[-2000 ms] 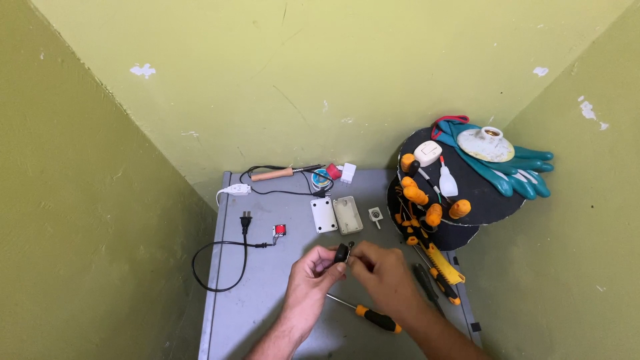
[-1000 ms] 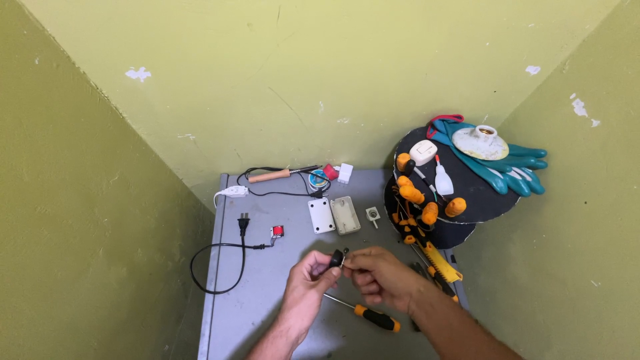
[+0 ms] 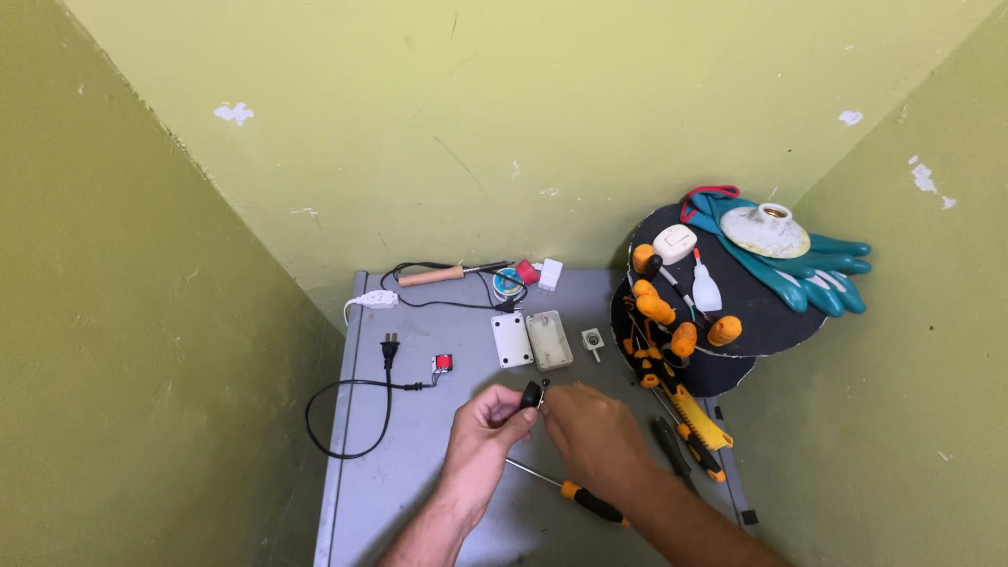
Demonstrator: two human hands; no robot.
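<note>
My left hand [image 3: 490, 429] grips a small black part [image 3: 531, 394] between thumb and fingers above the grey table. My right hand [image 3: 591, 433] is closed up against it, its fingertips at a small shiny metal piece beside the black part; what exactly they pinch is hard to see. Just beyond the fingertips a small dark round tip shows. Under my right hand lies a screwdriver [image 3: 583, 498] with an orange and black handle. Behind my hands are a white plastic cover plate [image 3: 512, 340], an open plastic box [image 3: 550, 340] and a small white square part with a stem [image 3: 593, 341].
At left lie a black cord with a plug [image 3: 389, 350] and a red coil [image 3: 442, 363]. A soldering iron [image 3: 431, 276], solder spool [image 3: 508, 283] and white adapter [image 3: 550, 275] are at the back. Right: a black round stand [image 3: 764, 323] with tools, gloves [image 3: 827, 276] and a lamp holder [image 3: 764, 228].
My right hand has turned at the black part, with its back now more toward the camera. My left hand keeps its hold on that part.
</note>
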